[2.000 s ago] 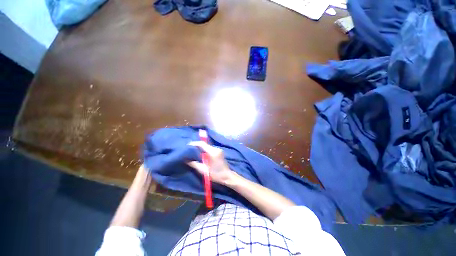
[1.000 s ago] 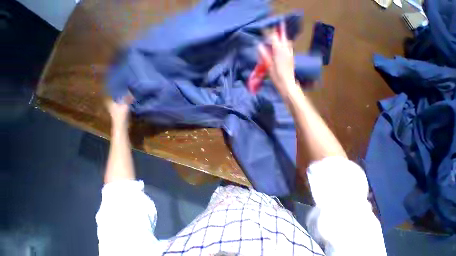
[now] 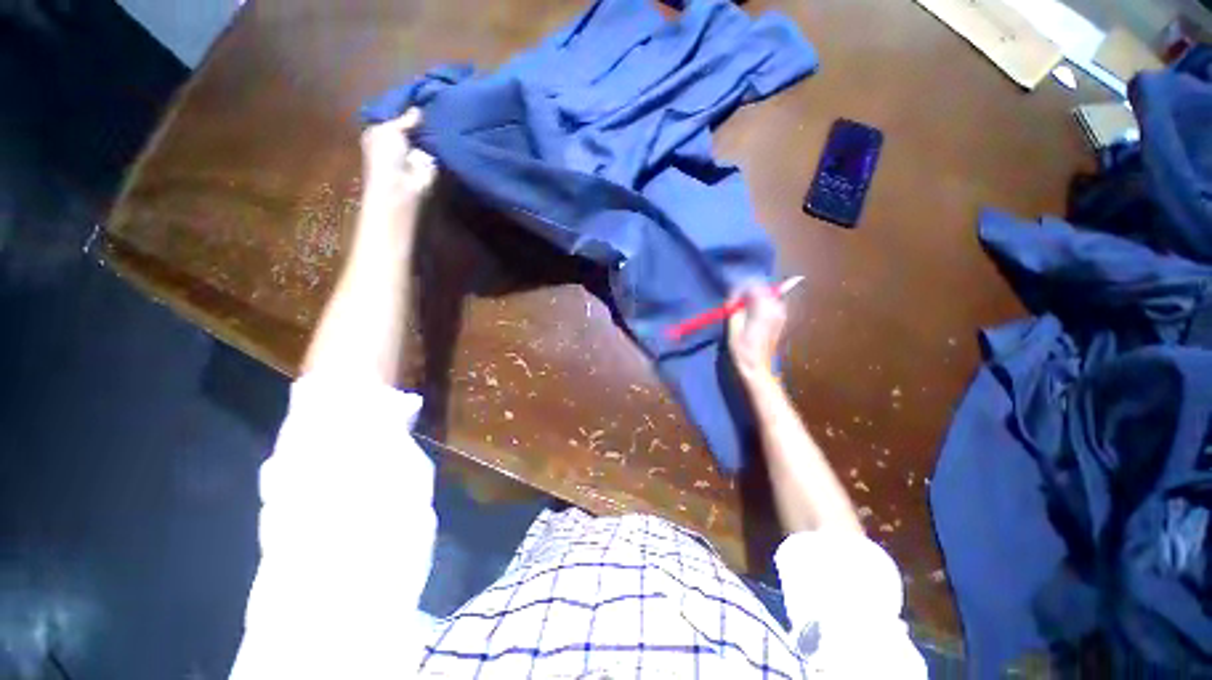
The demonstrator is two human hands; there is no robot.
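A blue garment piece (image 3: 532, 153) is stretched between my two hands over the brown wooden table, with its far part spread toward the back and a corner hanging down at the right. My left hand (image 3: 396, 153) grips its left end. My right hand (image 3: 758, 330) grips its right edge and also holds a red marking pencil (image 3: 705, 319), which lies slantwise across the cloth with its pale tip pointing up and right. Some fingers are hidden by the cloth.
A dark mobile phone (image 3: 843, 171) lies on the table (image 3: 532, 425) right of the garment. A big pile of blue garment pieces (image 3: 1077, 438) covers the right side. Tan and white card patterns (image 3: 997, 37) lie at the back right, with a small pale block (image 3: 1106, 125) beside the pile.
The garment was bunched near the table's front edge, then swung out over the table. It is now stretched between my hands. My left hand has moved forward, my right hand back toward me since one second ago.
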